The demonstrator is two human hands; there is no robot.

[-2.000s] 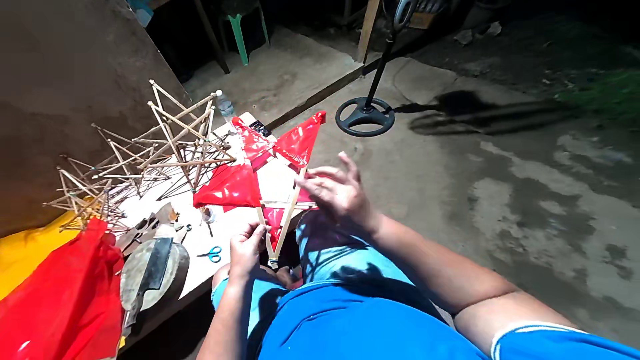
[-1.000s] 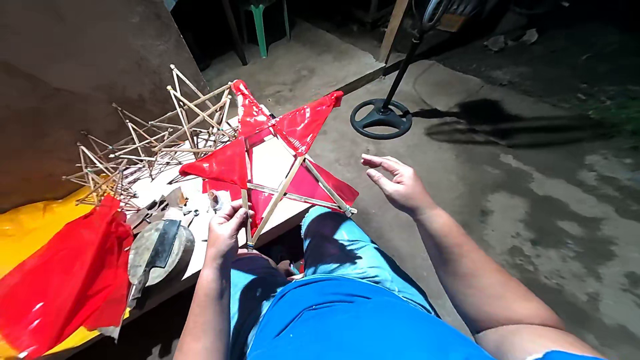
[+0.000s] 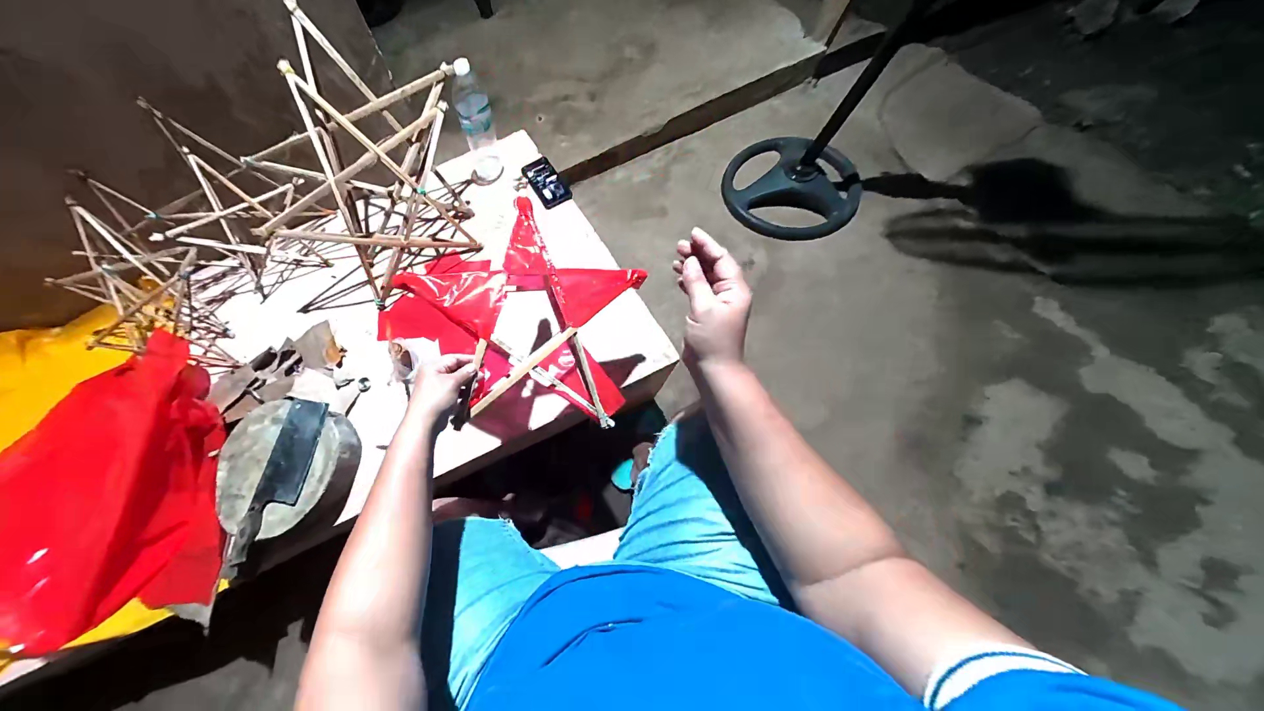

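Observation:
A star-shaped frame of wooden sticks (image 3: 525, 372), partly covered in shiny red plastic film (image 3: 462, 299), lies on the white table top near its right edge. Its upper points are covered, while bare sticks show at the two lower points. My left hand (image 3: 440, 385) grips a stick at the lower left point between thumb and fingers. Over the floor, to the right of the star, my right hand (image 3: 715, 286) is raised with its fingers curled and apart; I see nothing in it. Loose red film lies under the star's lower part.
Several bare stick star frames (image 3: 341, 168) are piled at the back left, beside a plastic bottle (image 3: 474, 109) and a phone (image 3: 546, 183). A cleaver (image 3: 296, 449) rests on a round block (image 3: 341, 464). Red sheeting (image 3: 99, 484) lies left; a stand's round base (image 3: 792, 222) is on the floor.
The star, held by my left hand, now lies flatter on the table and farther from my lap. My right hand has moved off the star, where it was two seconds ago, to the right.

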